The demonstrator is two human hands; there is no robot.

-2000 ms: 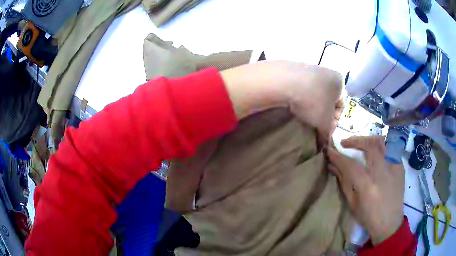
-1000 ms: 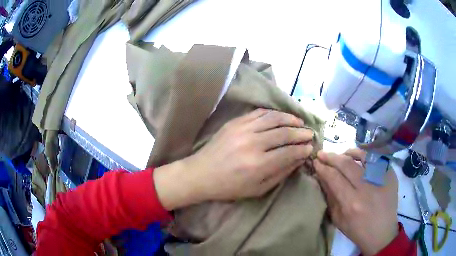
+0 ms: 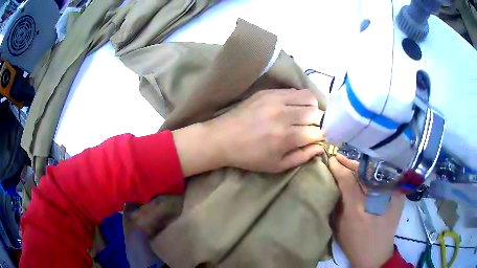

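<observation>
A khaki garment panel (image 3: 261,214) lies bunched under both hands and hangs over the table's front edge. A khaki band with a white back edge (image 3: 243,52) is folded up at its far side. My left hand (image 3: 267,131) lies palm down on the cloth, fingertips close to the needle area. My right hand (image 3: 361,209) is at the cloth's right edge, thumb and finger at the fold, partly hidden behind the machine's fittings. The white sewing machine head (image 3: 376,89) with a blue stripe is just right of the fingertips. A yellow part (image 3: 332,150) shows between the hands. The needle is hidden.
Folded khaki pieces (image 3: 151,23) lie at the table's far left, and long strips (image 3: 52,99) hang over its left edge. A grey vented box (image 3: 29,36) and an orange-black device (image 3: 8,81) are at the left. Scissors (image 3: 449,248) and a khaki scrap (image 3: 447,213) lie at the right.
My left hand has come back from reaching across the needle area and now lies flat on the cloth. The cloth and band have turned and shifted toward the machine. The camera view has shifted.
</observation>
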